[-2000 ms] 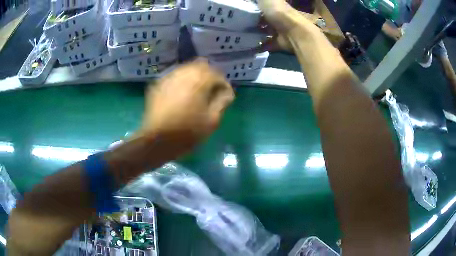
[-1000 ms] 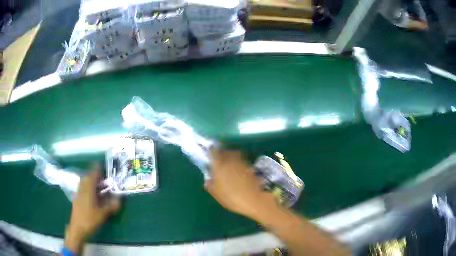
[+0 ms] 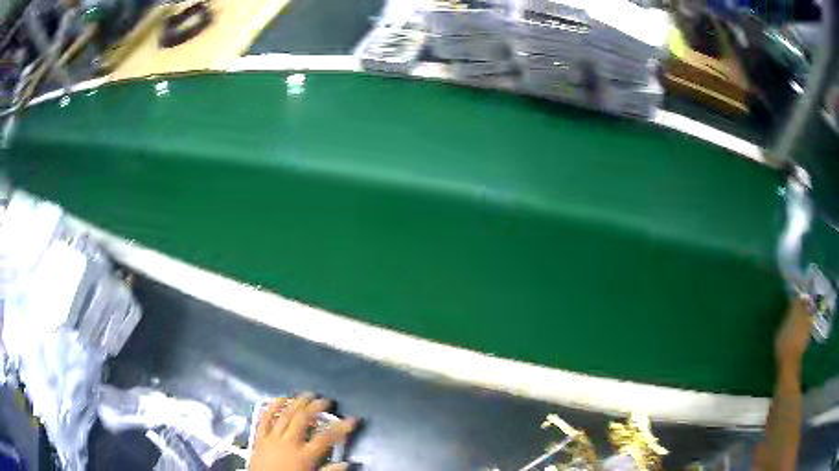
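Observation:
My left hand (image 3: 299,434) is at the bottom, back up, fingers spread over a white socket housing (image 3: 337,447) on the dark bench mat. The hand covers most of the housing. Crinkled clear plastic bag (image 3: 175,414) with white cord lies left of it. My right hand (image 3: 793,333) is small and blurred at the far right over the belt, its fingertips at the lower left edge of another open socket housing (image 3: 819,302). A bagged cord (image 3: 795,225) runs up from that housing. Its grip is unclear.
The green conveyor belt (image 3: 414,248) crosses the view, with a pale edge rail (image 3: 386,348). Stacked white housings (image 3: 570,55) stand beyond it. Bagged housings (image 3: 78,285) are piled at left. Brass contact strips (image 3: 635,440) lie on the bench at lower right.
The view has turned left. My left hand has moved from the belt to the bench. My right hand has moved from the middle housing and bag to the far right housing.

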